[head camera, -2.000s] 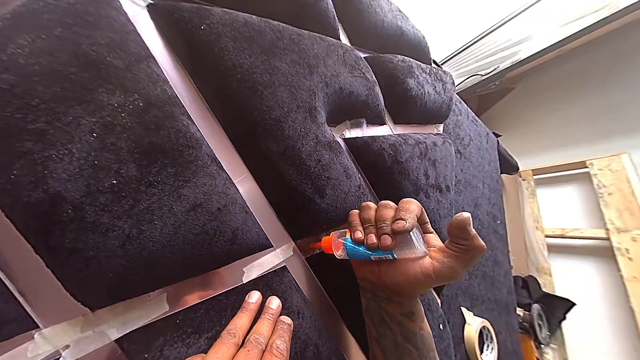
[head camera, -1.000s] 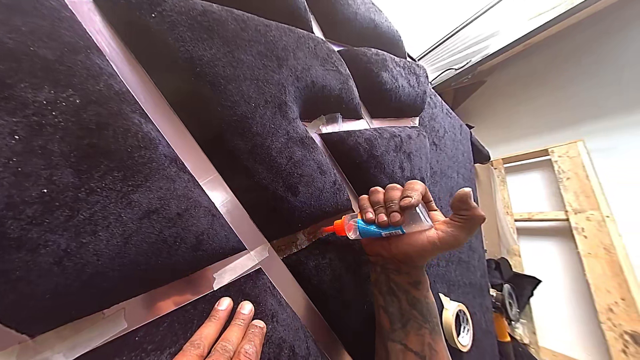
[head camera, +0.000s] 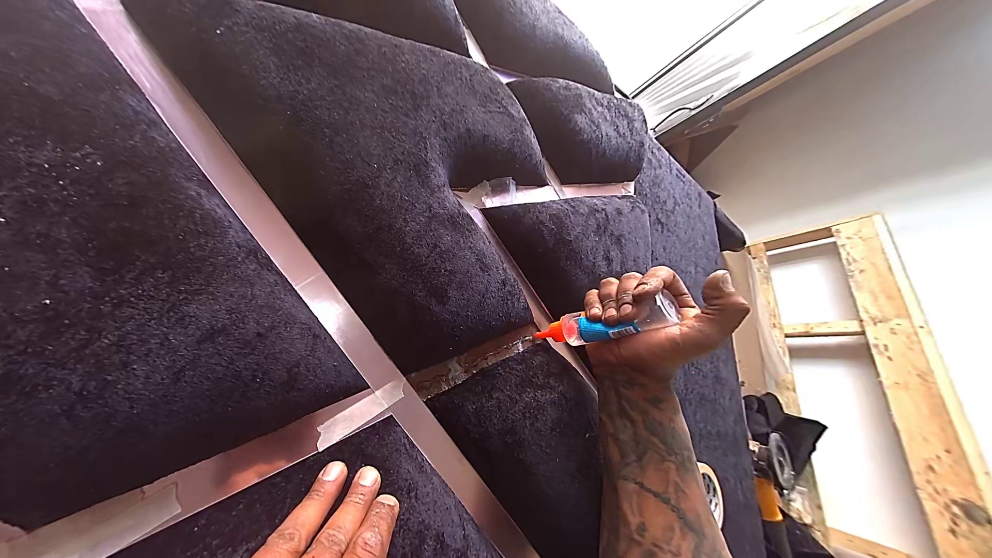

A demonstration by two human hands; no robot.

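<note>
My right hand [head camera: 659,318] grips a clear plastic glue bottle [head camera: 612,327] with an orange nozzle and blue label. Its tip is at the right end of a narrow gap [head camera: 473,364] between dark padded panels, where wet-looking glue streaks show. Fingers of my left hand [head camera: 337,519] rest spread on a lower dark fabric panel [head camera: 411,473]. Shiny pinkish metallic strips [head camera: 341,329] run between the plush upholstered panels [head camera: 349,155]. Pieces of masking tape [head camera: 360,415] lie over the strips, one beside the glued gap.
A roll of tape [head camera: 711,494] is partly hidden behind my right forearm. A wooden frame [head camera: 891,333] leans by the pale wall at right. A power tool with a disc [head camera: 777,465] and dark cloth lie at lower right.
The glue bottle's tip has moved right along the gap, away from the long diagonal strip. My left hand stays on the lower panel. The view has shifted somewhat.
</note>
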